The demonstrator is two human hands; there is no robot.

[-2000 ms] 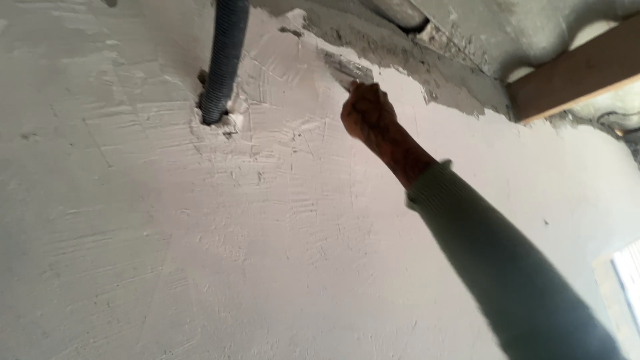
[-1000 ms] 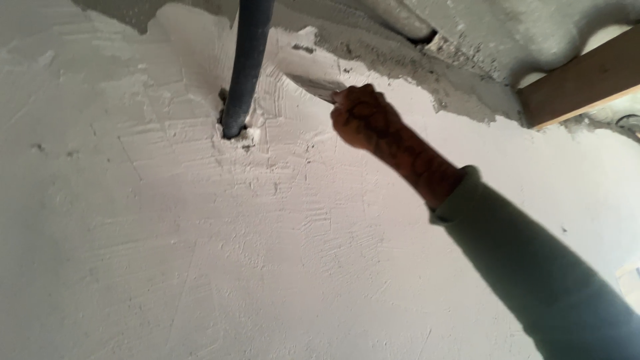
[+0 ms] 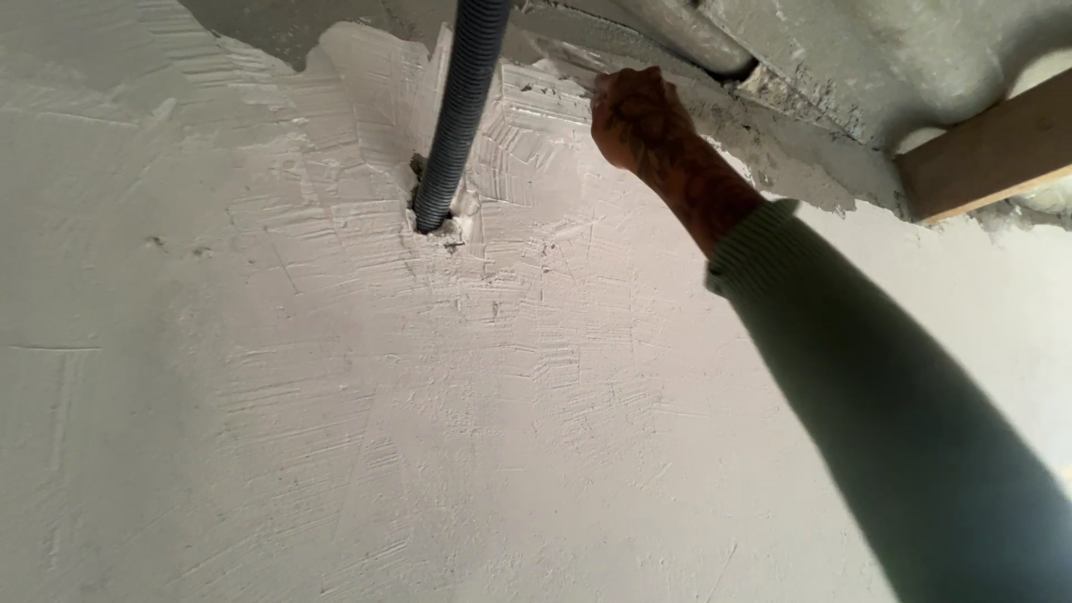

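Note:
My right hand (image 3: 641,117), in a green ribbed sleeve, is closed around a plastering tool, seemingly a trowel or putty knife (image 3: 578,63), whose thin blade shows only partly left of my knuckles. The blade lies against the wall near its upper edge, where pale wet plaster (image 3: 502,377) meets bare grey render. Left of the hand, a black corrugated conduit (image 3: 465,117) comes out of a rough hole in the plastered wall. Ridges and tool marks run through the plaster around it. My left hand is not in view.
A wooden beam (image 3: 988,151) meets the wall at the upper right. Above my hand are a grey pipe (image 3: 691,38) and a corrugated roof sheet (image 3: 863,59). The conduit hangs across the wall's upper part, close to the tool.
Between the two earlier frames, my right hand moved left toward the conduit with the tool. Now it is up near the wall's top edge, and fresh ridges show beside the conduit.

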